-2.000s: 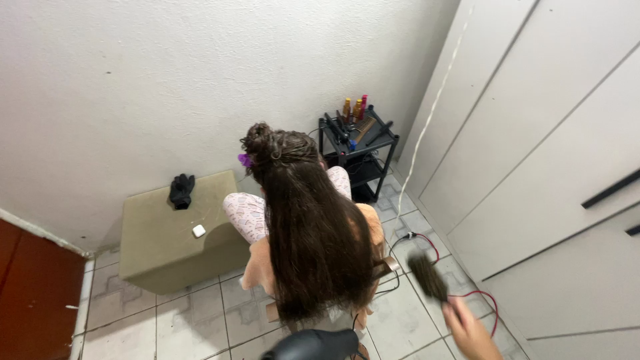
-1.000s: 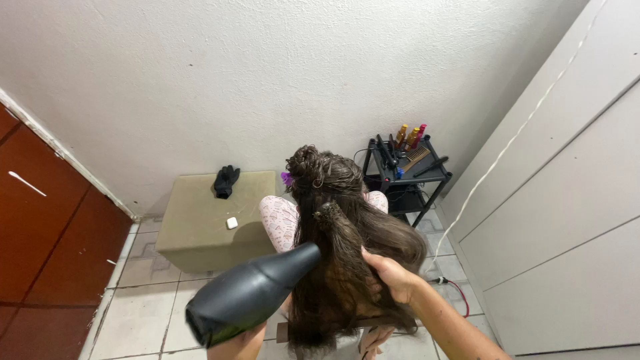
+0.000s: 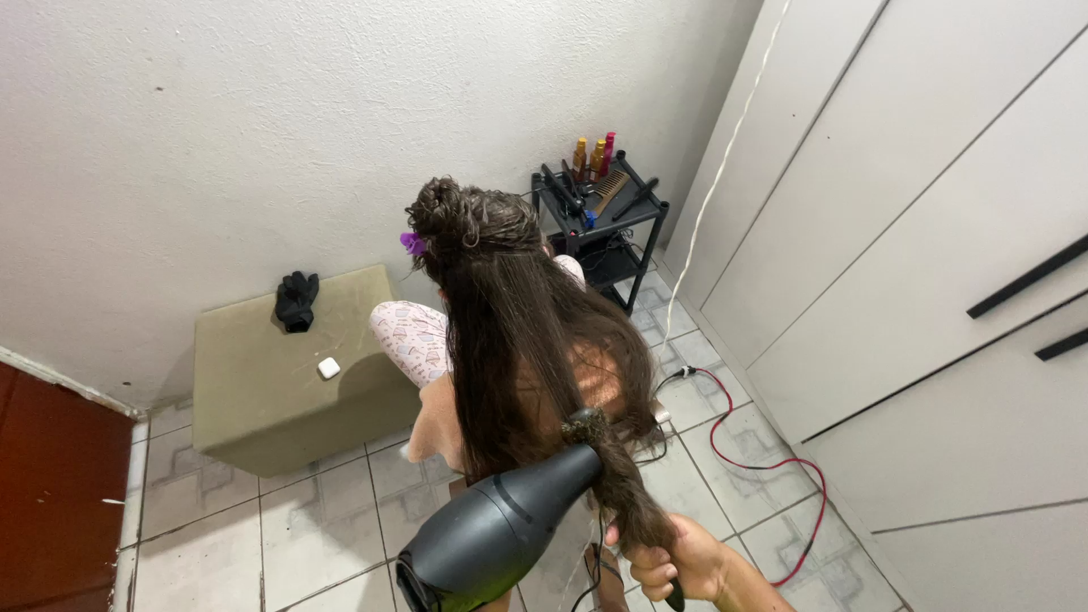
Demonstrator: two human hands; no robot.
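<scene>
My right hand (image 3: 671, 561) grips the handle of a hair brush (image 3: 585, 427), and a lock of long dark hair (image 3: 633, 497) passes over the brush and into my fingers. A black hair dryer (image 3: 497, 531) is held with its nozzle against that lock, near the bristles. My left hand (image 3: 508, 602) is nearly all hidden under the dryer; only a sliver of skin shows at the bottom edge. A seated person (image 3: 438, 416) faces away, the top hair in a bun (image 3: 442, 208) with a purple clip (image 3: 413, 244) beside it.
A beige upholstered bench (image 3: 255, 374) at left bears a black glove (image 3: 296, 302) and a small white case (image 3: 329, 368). Behind the person, a black cart (image 3: 625, 225) carries bottles (image 3: 597, 159), a comb (image 3: 610, 191) and other tools. A red cable (image 3: 765, 466) lies on the floor beside the wardrobe (image 3: 892, 365).
Two seconds ago the brush was held off to the right, away from the hair. One second ago it was higher in the hair; brush, right hand and dryer nozzle are now lower down the lock.
</scene>
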